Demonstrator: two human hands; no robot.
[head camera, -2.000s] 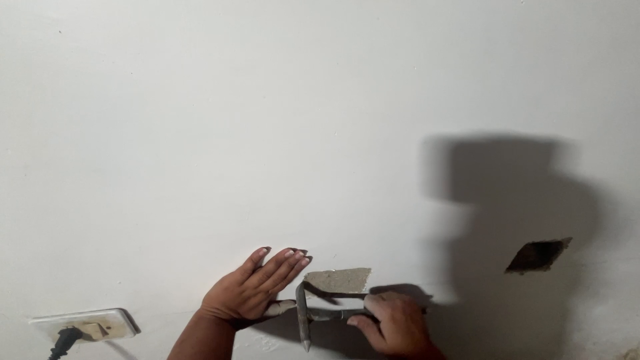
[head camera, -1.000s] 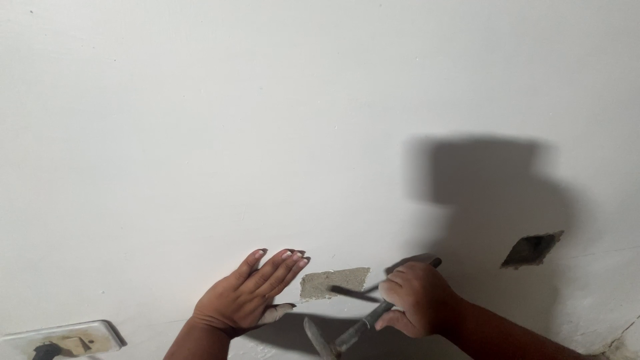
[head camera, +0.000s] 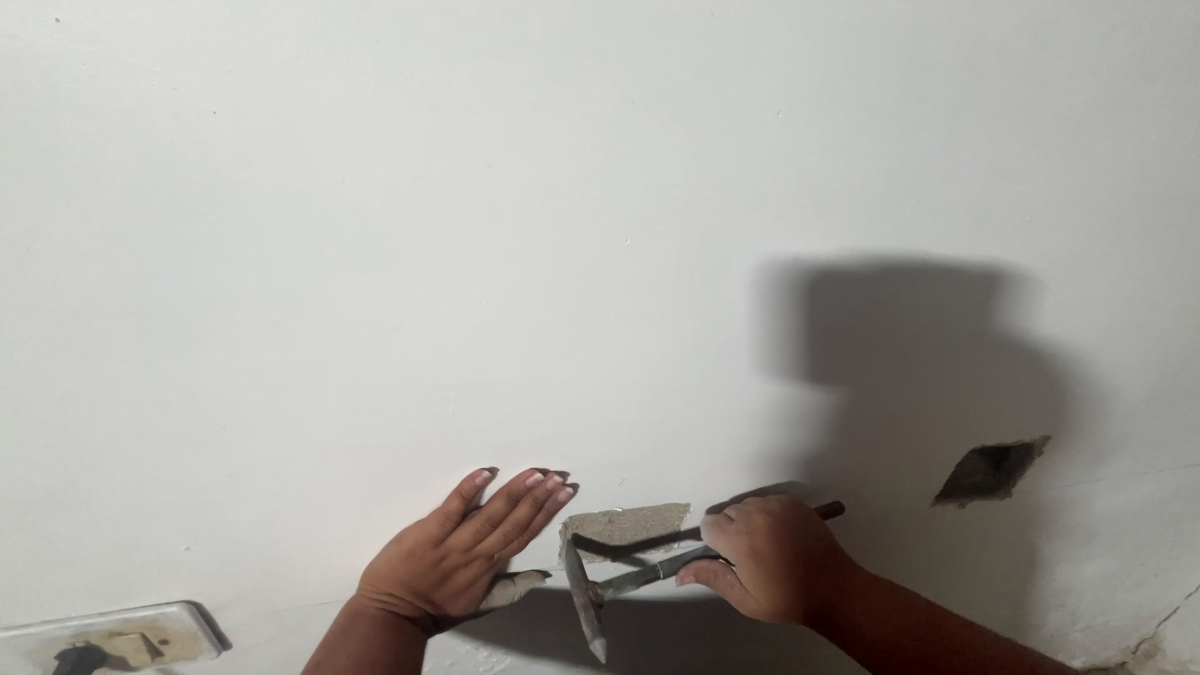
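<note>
Low on a white plastered wall is a four-sided patch of exposed rough plaster (head camera: 637, 527). My left hand (head camera: 459, 544) lies flat on the wall just left of this patch, fingers spread a little, holding nothing; its thumb looks coated with pale dust. My right hand (head camera: 773, 558) is closed around the handle of a pick-type hammer (head camera: 586, 600), whose narrow, pointed metal head is at the patch's lower left corner. The upper end of the head is close to the patch edge; whether it touches cannot be told. The handle's end sticks out beyond my right hand.
At the lower left, a wall plate (head camera: 178, 623) carries a black plug (head camera: 80, 659). A dark, rough-edged hole (head camera: 992, 472) opens in the wall at right. Near the bottom right corner, the plaster is cracked and broken (head camera: 1148, 649). A large shadow falls across the wall's right side.
The hammer head has risen from the frame's bottom edge to the patch's left corner since one second ago. My left hand stays on the wall beside the patch.
</note>
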